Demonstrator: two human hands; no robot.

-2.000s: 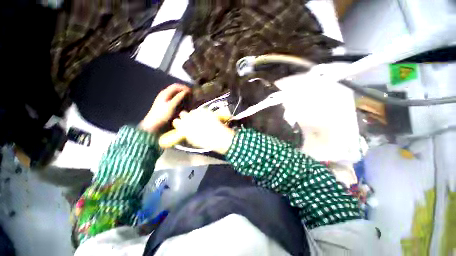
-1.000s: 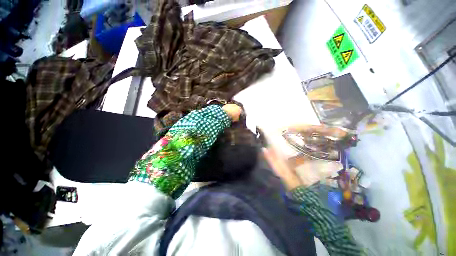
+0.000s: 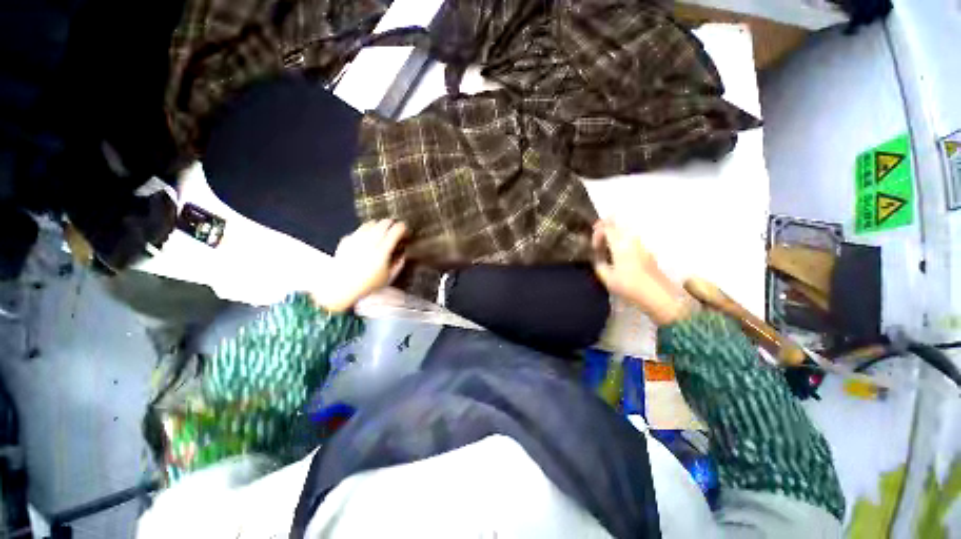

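Note:
A brown plaid garment (image 3: 464, 190) lies over the black padded board (image 3: 279, 158), which shows bare at its left part and at its near right end. My left hand (image 3: 367, 261) holds the near left edge of the plaid cloth. My right hand (image 3: 629, 268) pinches the near right corner of the same cloth. The rest of the garment lies crumpled beyond the board. The wooden iron handle (image 3: 743, 320) shows right of my right hand; the iron's metal part is mostly hidden by my sleeve.
The white table (image 3: 695, 226) lies under the board. A small black device (image 3: 201, 224) is on its left corner. More plaid cloth (image 3: 253, 42) is at the far left. A tan and dark iron rest (image 3: 806, 274) is at the right, beside a wall with a green warning sticker (image 3: 883, 185).
My right hand has moved from beside the iron to the cloth's right corner. My left hand has drawn back to the near left edge. The cloth now lies flatter across the board.

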